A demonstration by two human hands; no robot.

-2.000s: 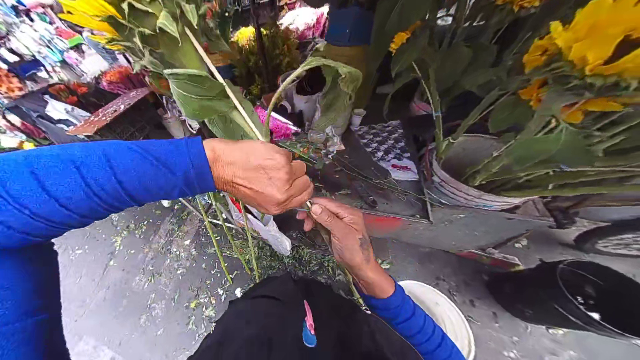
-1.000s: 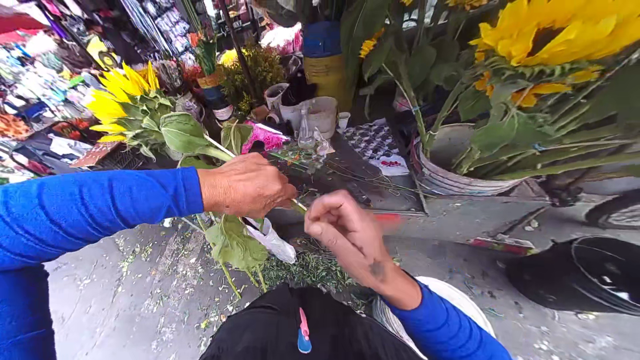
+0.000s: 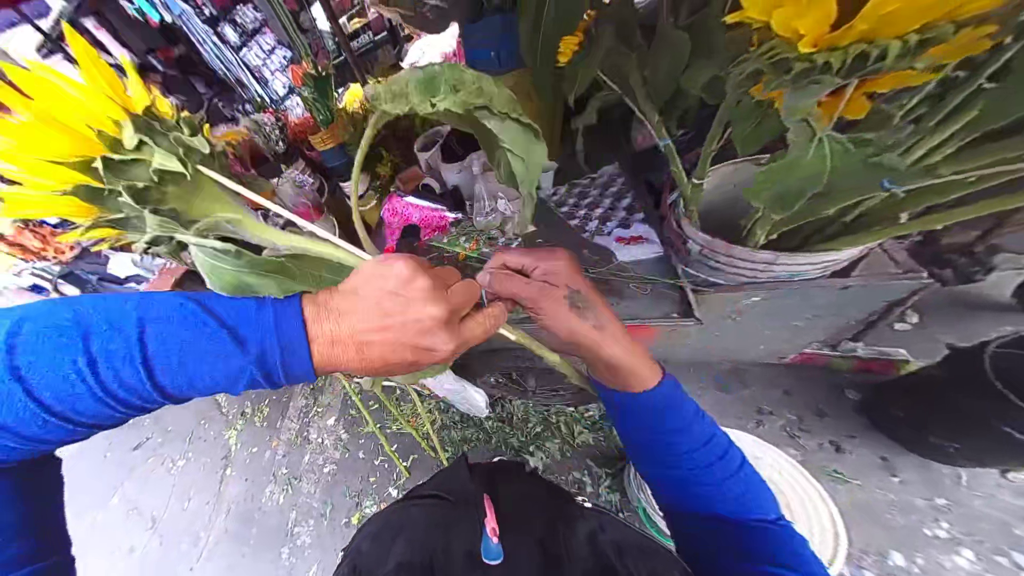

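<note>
My left hand (image 3: 404, 316) is closed around a sunflower stem (image 3: 544, 352) and a thin pale stick (image 3: 280, 210) lying along it. The yellow sunflower head (image 3: 56, 152) points to the far left. Against the left fingertips, my right hand (image 3: 552, 300) pinches a thin strand at the stem; the strand's material cannot be made out. A large green leaf (image 3: 472, 104) arches up behind my hands. The stem's lower end passes under my right wrist. Below my left hand, several cut green stems (image 3: 376, 428) hang down.
A table (image 3: 648, 300) ahead bears an egg tray (image 3: 600, 200), a glass bottle (image 3: 484, 196) and a pink patterned cloth (image 3: 412, 220). To the right stand a bucket of sunflowers (image 3: 768, 260) and a black bucket (image 3: 952, 400). A white bucket (image 3: 800, 496) is by my right arm; leaf trimmings (image 3: 528, 432) litter the ground.
My right hand was apart from the left one second ago and now meets it at the stem. The sunflower head has come closer on the left, and the big leaf arches up again.
</note>
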